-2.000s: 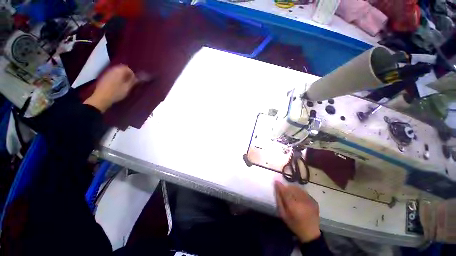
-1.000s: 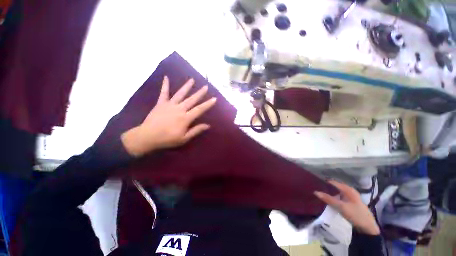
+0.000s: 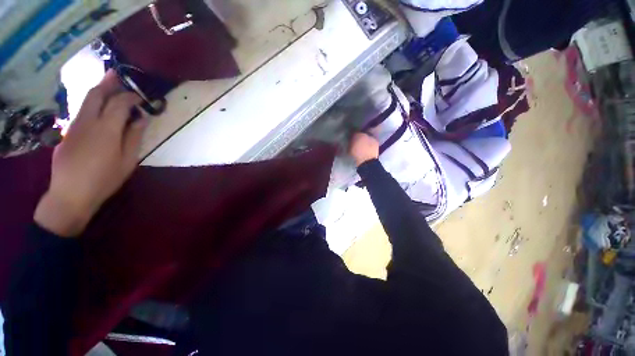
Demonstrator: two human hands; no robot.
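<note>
A large maroon panel [image 3: 230, 201] lies over my lap and the table's front edge. My left hand [image 3: 94, 156] is above its left part, fingertips at the black-handled scissors [image 3: 146, 94] on the machine bed; whether they grip the scissors is unclear. My right hand [image 3: 363, 148] is at the near-left side of a pile of white cloth with maroon stripes [image 3: 463, 149], beside the table. Its fingers are curled and partly hidden, so a hold on the cloth is unclear. The needle area is mostly hidden behind my left hand and glare.
The sewing machine head [image 3: 52, 35] crosses the upper left. A small maroon piece [image 3: 177, 45] lies on its bed. The white table edge [image 3: 313, 104] runs diagonally beside the pile. Scraps and threads lie on the beige floor [image 3: 501, 257]; dark clutter stands far right.
The view has swung right, toward the pile. My right hand has left the maroon panel's corner and reached the pile. My left hand has moved from flat on the panel to the scissors.
</note>
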